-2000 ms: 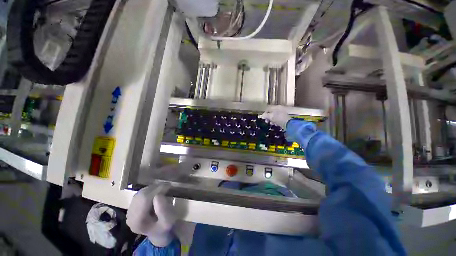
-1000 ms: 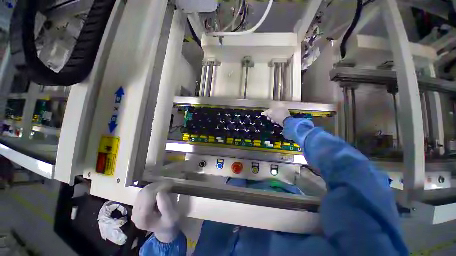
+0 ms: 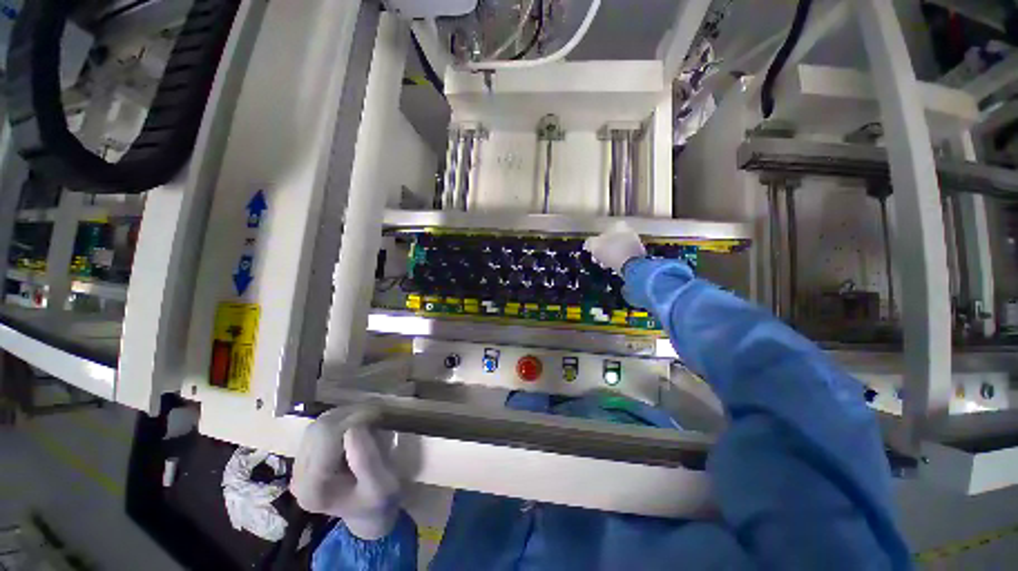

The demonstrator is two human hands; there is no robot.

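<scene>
A long populated circuit board (image 3: 502,268) lies across the machine between the conveyor rails (image 3: 536,226), with rows of black capacitors and yellow components along its near edge. My right hand (image 3: 615,247), in a white glove, is over the board's far edge, right of its middle. Its fingertips are small and partly hidden, so I cannot tell if it holds anything. My left hand (image 3: 347,463), also gloved, rests at the machine's front frame with fingers bent; its grip is unclear.
A control panel (image 3: 424,359) with a red button is in front of the board. A white upright with a warning label (image 3: 234,348) stands left. A black cable chain (image 3: 117,178) hangs upper left. A crumpled white bundle (image 3: 253,491) lies in a black bin (image 3: 199,502).
My right hand has shifted slightly along the board's far edge. My left hand stays at the front frame. The view has moved a little.
</scene>
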